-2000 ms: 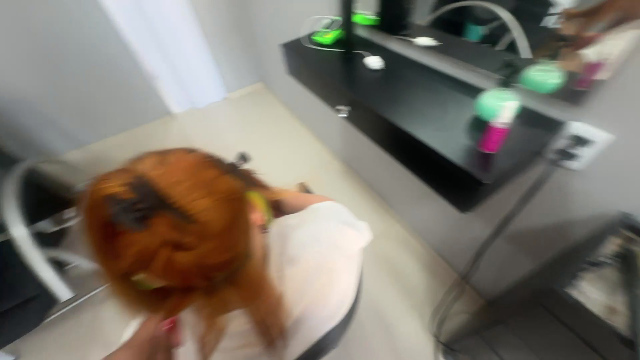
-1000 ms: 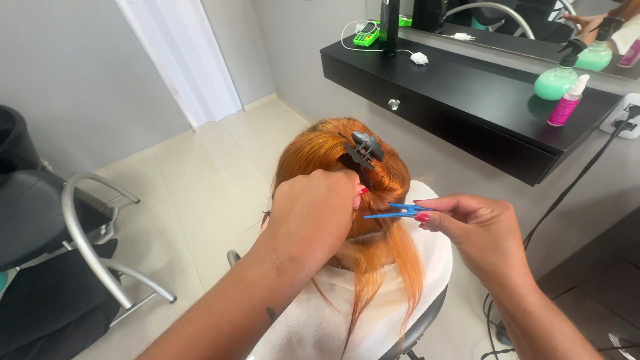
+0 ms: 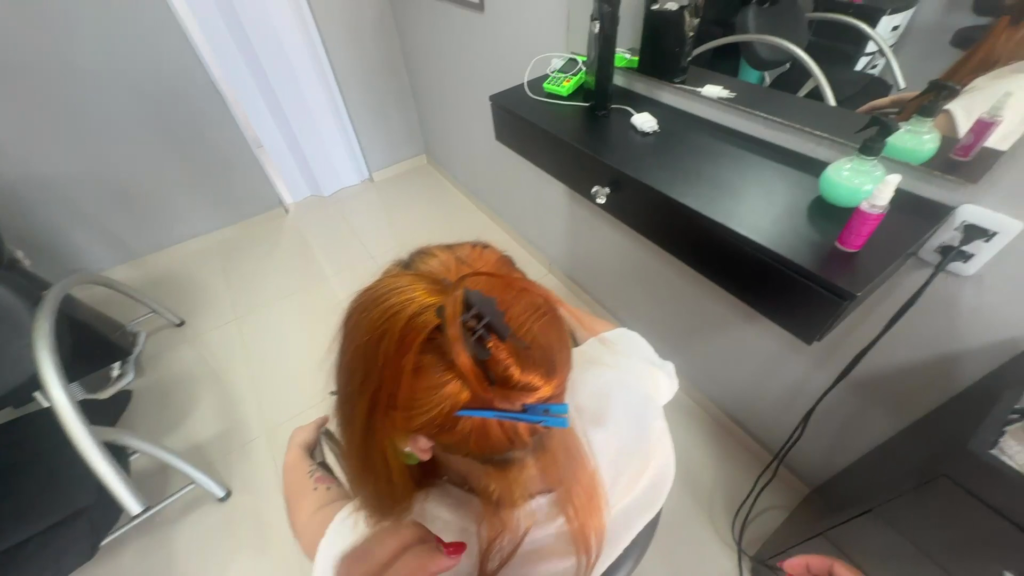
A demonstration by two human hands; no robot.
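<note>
A seated person with orange-red hair point(image 3: 384, 344) is seen from above and behind. A black claw clip point(image 3: 480, 320) holds hair twisted at the back of the head. Below it, a blue sectioning clip point(image 3: 516, 414) lies across the hair, fastened in it. Loose strands hang over the person's white top point(image 3: 632, 400). My left hand point(image 3: 400, 550), with a red nail, is at the bottom edge near the person's upper back; most of it is cut off and whether it holds hair cannot be told. Only fingers of my right hand point(image 3: 820, 565) show at the bottom right, near black cables.
A black wall shelf point(image 3: 672, 184) carries a green spray bottle point(image 3: 852, 178), a pink bottle point(image 3: 864, 220), a white charger point(image 3: 644, 122) and a green card reader point(image 3: 564, 80). A mirror hangs above. Black cables point(image 3: 832, 376) run from a wall socket point(image 3: 968, 240). A metal-armed chair point(image 3: 68, 384) stands left.
The blue clip, held in my right hand a second ago, now sits in the hair by itself. Both hands have moved away from the head, down to the bottom of the view.
</note>
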